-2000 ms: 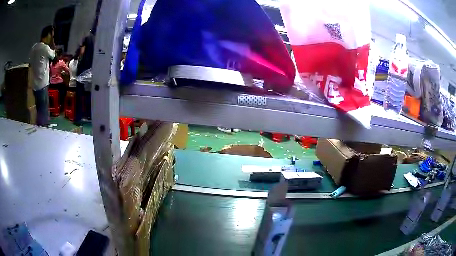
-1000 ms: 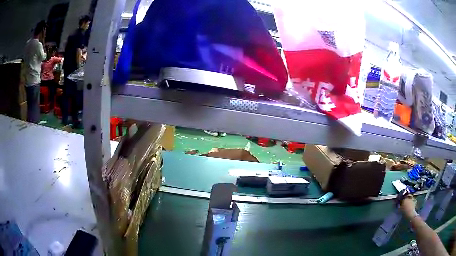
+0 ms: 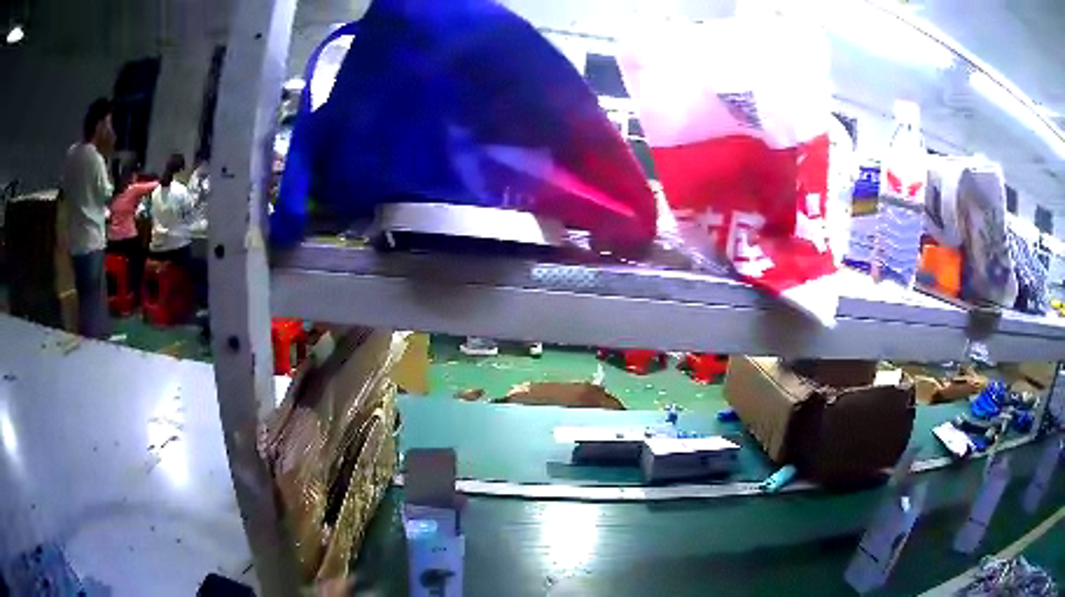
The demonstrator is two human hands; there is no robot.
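Neither of my hands can be made out; a small blurred skin-toned patch shows at the bottom edge beside the post, too unclear to name. Nearest is an open retail box [image 3: 434, 555], upright on the green conveyor belt [image 3: 654, 539], its top flap raised and its lower part cut off by the frame. A light blue item shows inside its top. Another upright retail box [image 3: 884, 541] stands farther right, slightly tilted in view, with more beyond it. A tangled heap of silvery cables [image 3: 1011, 578] lies at the bottom right corner.
A metal post [image 3: 242, 292] and shelf [image 3: 607, 306] cross the view. Wrapped flattened cardboard [image 3: 339, 449] stands beside the post. A white table [image 3: 105, 455] holds a dark object [image 3: 222, 587]. Behind lie flat boxes [image 3: 689, 457] and a brown carton [image 3: 823, 426]. People are at back left.
The nearest open box has moved left along the belt, and the boxes behind it also sit farther left. Another person's hand and forearm, seen at the right one second ago, are gone. The view has shifted slightly.
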